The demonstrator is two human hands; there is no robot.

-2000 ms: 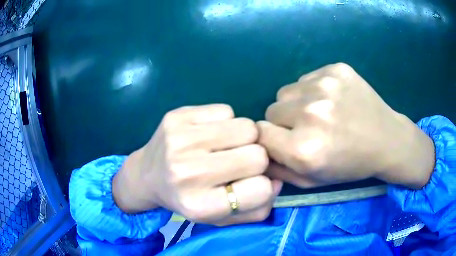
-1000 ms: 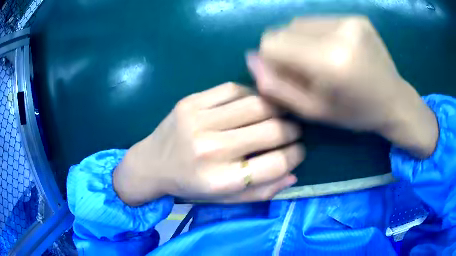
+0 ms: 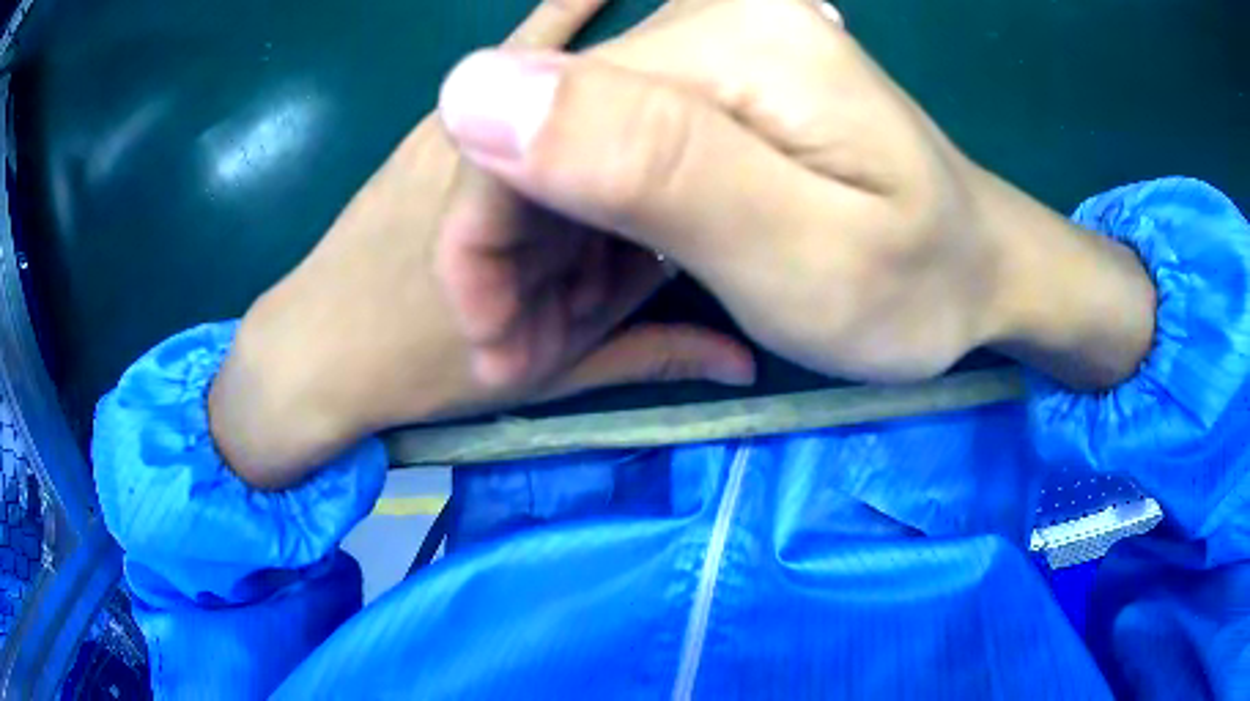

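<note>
My left hand (image 3: 398, 260) reaches up from the lower left, behind my right hand. Its thumb and one finger stick out, wide apart; its palm and other fingers are mostly hidden. My right hand (image 3: 823, 206) crosses over it, nearer the camera. Its thumb points left, apart from the curled, shadowed fingers below it. No part or tool shows in either hand. A small bright spot shows at the top edge of my right hand; I cannot tell what it is.
The glossy dark green surface (image 3: 165, 260) lies behind my hands, its pale edge strip (image 3: 590, 427) close to my blue smock (image 3: 850, 603). A metal frame with mesh curves along the far left. A white perforated piece (image 3: 1097, 531) shows at the lower right.
My hands were closed knuckle to knuckle, then came apart. Now my right hand has moved left across my left hand, and both have loosened. The view has shifted, showing less of the left frame.
</note>
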